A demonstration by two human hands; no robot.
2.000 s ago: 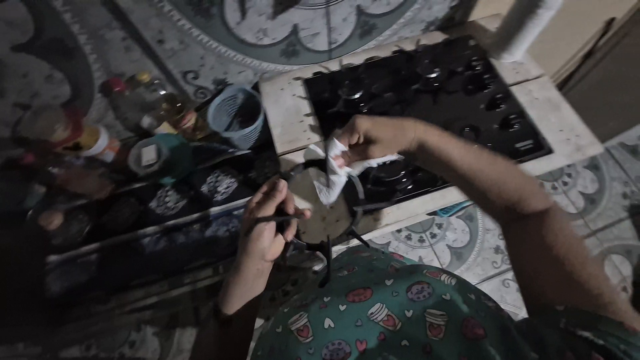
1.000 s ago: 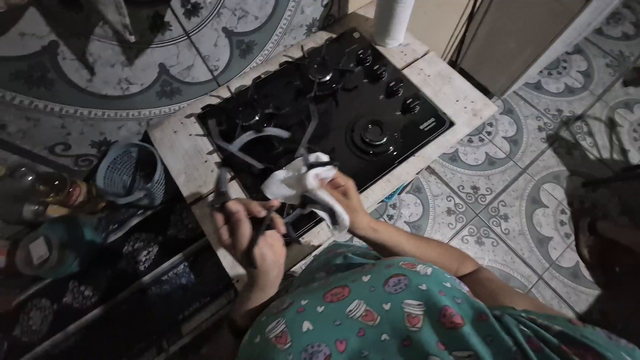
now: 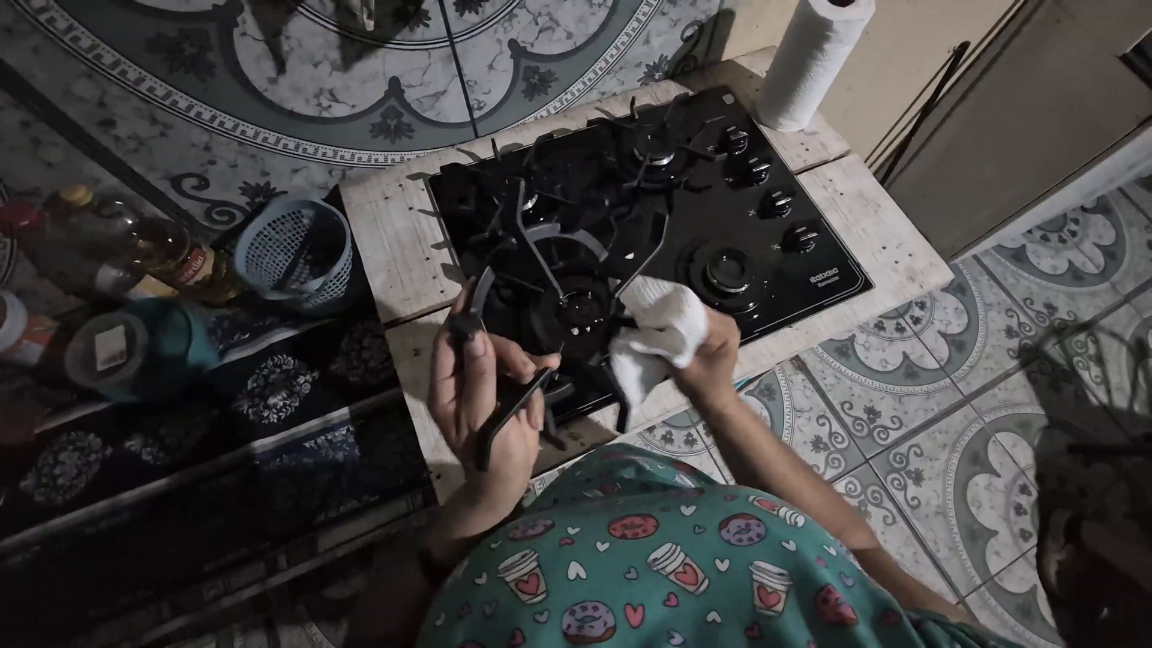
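My left hand grips a black metal pan support by its near left side, holding it tilted above the front left part of a black glass gas cooktop. In my right hand is a crumpled white cloth or paper towel, pressed against the right side of the pan support. A burner shows through the raised support. To the right of the cloth lies another burner with no support over it. More black pan supports stand on the back burners.
A paper towel roll stands at the back right corner of the pale wooden countertop. Left of it are a blue perforated basket, an oil bottle and a teal lidded container. A cabinet stands at right.
The pan support has turned in my hands: its round ring faced me two seconds ago, and now its arms point up and away. The view has shifted toward the cooktop.
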